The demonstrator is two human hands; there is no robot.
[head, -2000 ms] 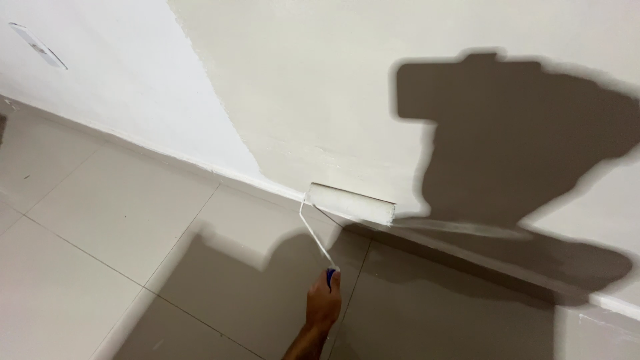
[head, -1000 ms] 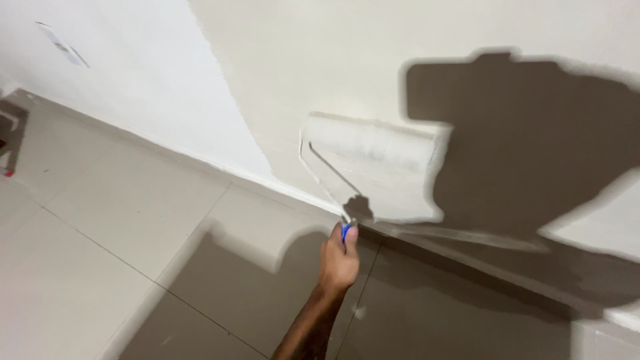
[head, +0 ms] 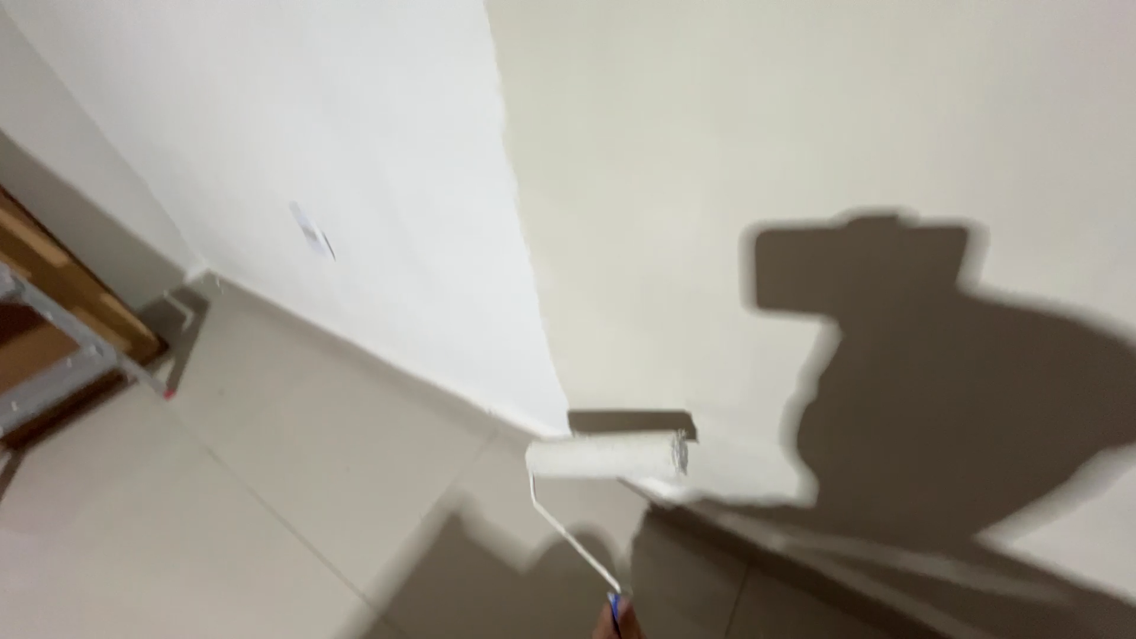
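Observation:
My left hand (head: 617,621) shows only in part at the bottom edge, its fingers around the blue handle (head: 614,603) of a paint roller. A bent wire frame rises to the left from the handle to the white roller cover (head: 605,455). The cover looks held a little off the lower wall, with its shadow just above it; exact contact cannot be told. Behind it, a bright white area (head: 426,195) of wall meets a beige area (head: 639,204) along an uneven edge. My right hand is out of view.
A metal ladder (head: 75,333) stands at the left by a brown wooden piece (head: 84,284). A wall plate (head: 312,231) sits on the white area. The baseboard (head: 355,351) runs diagonally above the tiled floor (head: 293,444). Shadows fall on the wall and floor at right.
One second ago the roller was at the wall above the baseboard; it now appears lower in view, and so does my left hand, mostly out of frame. The view has turned left, showing the ladder.

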